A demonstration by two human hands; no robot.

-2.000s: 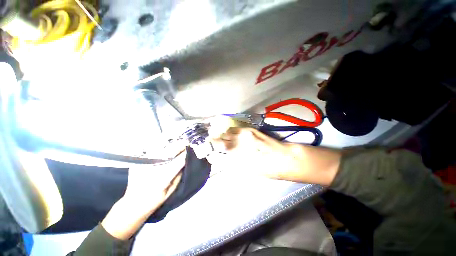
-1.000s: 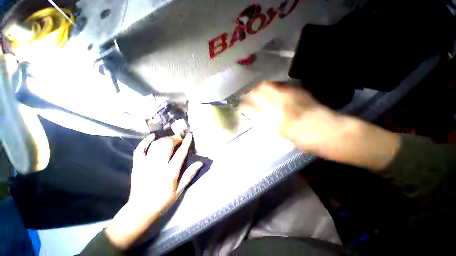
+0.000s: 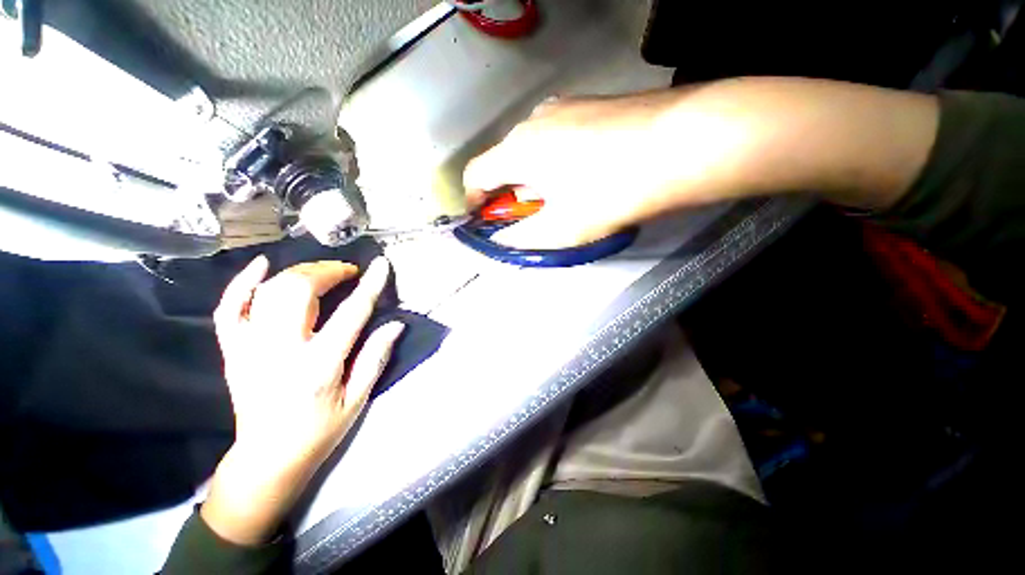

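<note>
A dark garment panel (image 3: 101, 371) lies at the left of the white table, with a corner showing right of my left hand. My left hand (image 3: 298, 354) rests on it, palm down with fingers spread, just below the needle area (image 3: 295, 189). My right hand (image 3: 584, 169) grips the scissors (image 3: 551, 257) by the handles, one red-orange and one dark blue. The blades point left toward the needle area and the cloth by my left fingertips. My right fingers are partly hidden.
The pale machine head (image 3: 259, 51) stands at the upper left. A red loop handle (image 3: 500, 16) is at the top. A grey ruler (image 3: 540, 399) runs along the front edge. A dark block (image 3: 742, 39) is at the upper right, red items (image 3: 933, 286) below the table.
My right hand has moved from the needle area to the scissors and taken hold of them. My left hand has let its grip open and lies flat on the cloth. The view has shifted.
</note>
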